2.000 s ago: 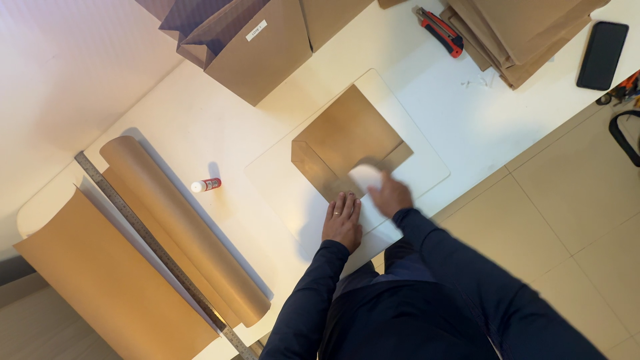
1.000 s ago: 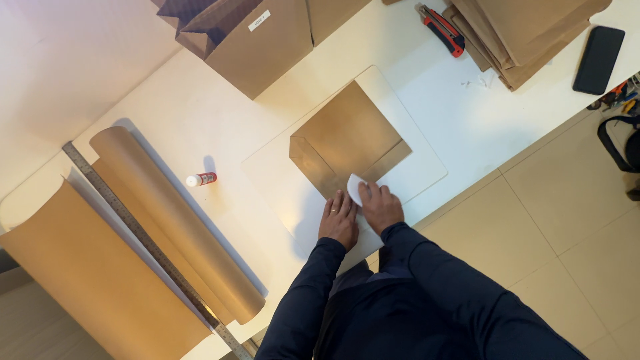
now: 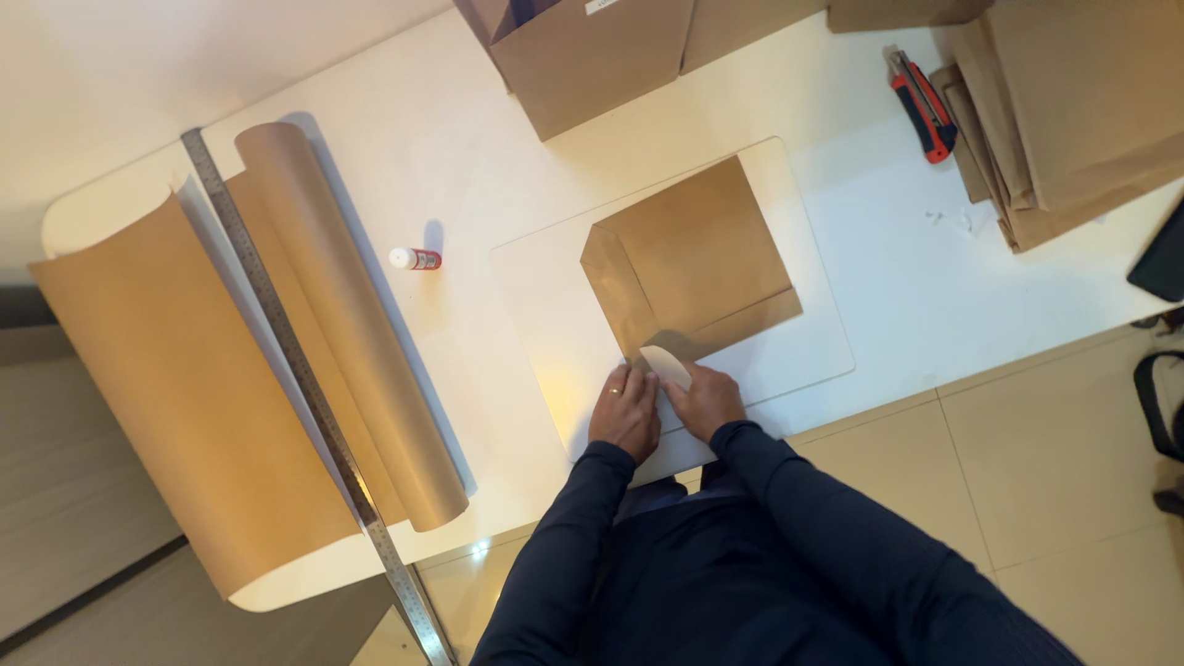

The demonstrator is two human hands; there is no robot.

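A folded brown kraft paper piece (image 3: 703,254) lies flat on a thin pale board (image 3: 814,314) on the white table. My left hand (image 3: 627,412), with a ring on one finger, rests on the near corner of the paper, fingers bent. Beside it, my right hand (image 3: 708,400) grips a flat white tool with a rounded end (image 3: 666,366), whose tip touches the paper near my left fingertips. The material of this tool cannot be told. To the left of the board a glue stick (image 3: 415,259) lies on its side, its white cap on.
At left, a long steel ruler (image 3: 277,324) lies across a roll of kraft paper (image 3: 351,324). Brown paper bags (image 3: 592,65) stand at the back. A red and black utility knife (image 3: 923,106) lies by stacked kraft bags (image 3: 1091,102); a dark phone (image 3: 1161,254) is at the right edge.
My right hand with the white tool has moved down and left across the paper, closer to my left hand. The left hand stays at the near corner. The view has shifted a little.
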